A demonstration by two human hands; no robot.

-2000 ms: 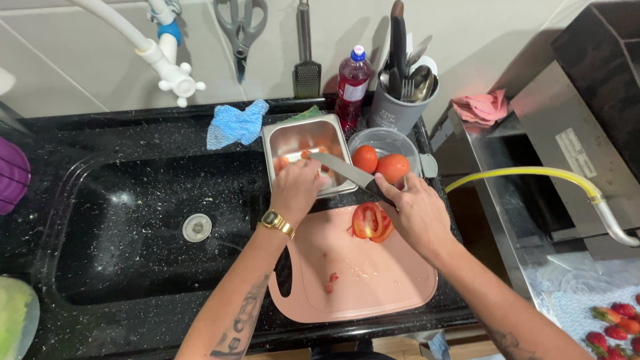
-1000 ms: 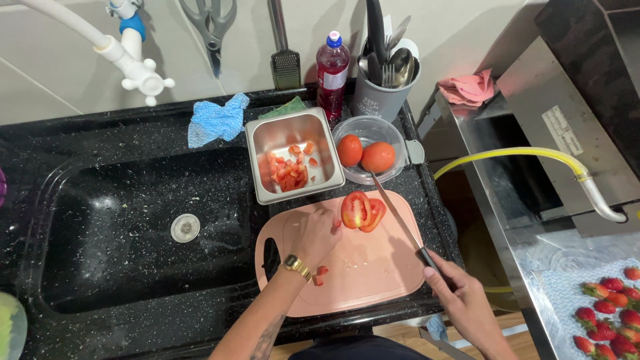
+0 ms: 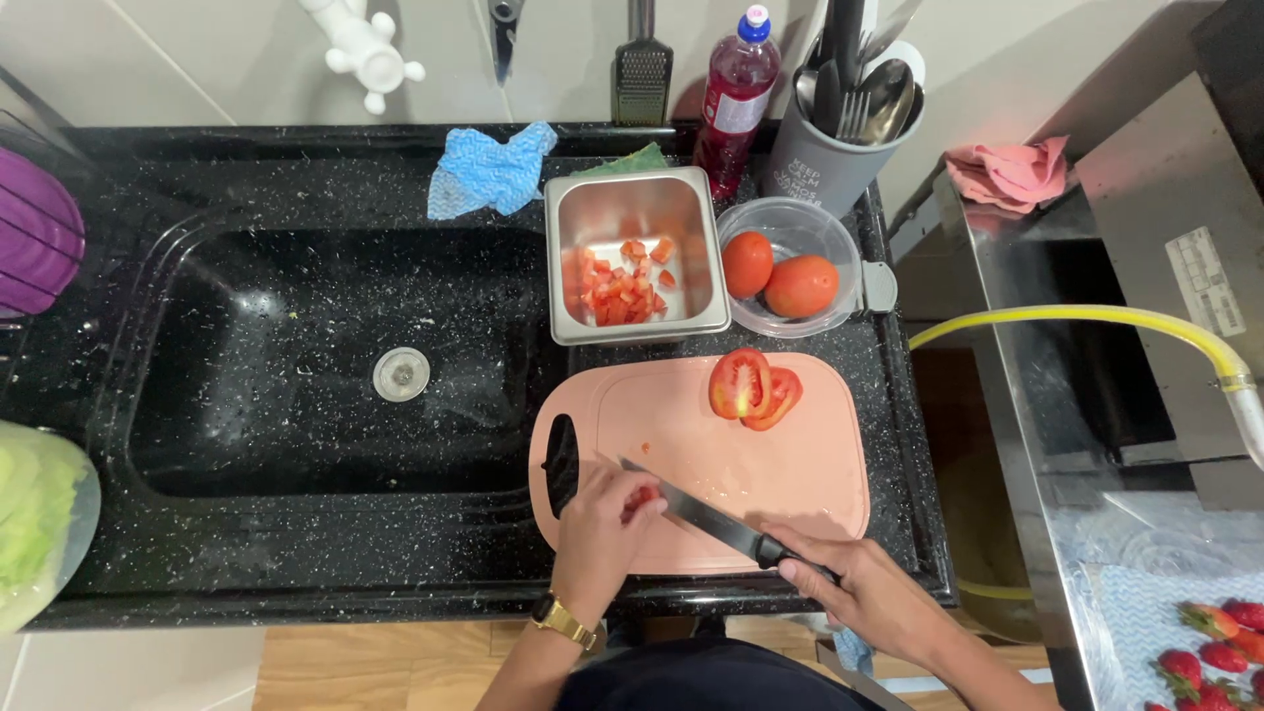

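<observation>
My right hand (image 3: pixel 839 583) grips the black handle of a kitchen knife (image 3: pixel 713 518), its blade low over a pink cutting board (image 3: pixel 820 484). Small red tomato pieces are pinched in the fingers of my left hand (image 3: pixel 612 518), close to the blade's tip. Tomato slices (image 3: pixel 741 385) lie overlapping near the board's far edge. Beyond the board stands a square steel container (image 3: pixel 642 193) with diced tomato (image 3: pixel 624 291) inside. Beside it, a clear plastic bowl (image 3: pixel 839 237) holds two whole tomatoes (image 3: pixel 802 286).
A black speckled sink (image 3: pixel 326 395) lies at left, with a blue cloth (image 3: pixel 494 168) behind it. A juice bottle (image 3: pixel 736 99) and a grey utensil holder (image 3: pixel 829 158) stand at the back. A yellow hose (image 3: pixel 1086 314) crosses the steel surface at right, where strawberries (image 3: pixel 1224 657) rest on cloth.
Two seconds ago my left hand was over the steel container; now it is at the board's near left. The knife has come from beside the bowl to my left fingers.
</observation>
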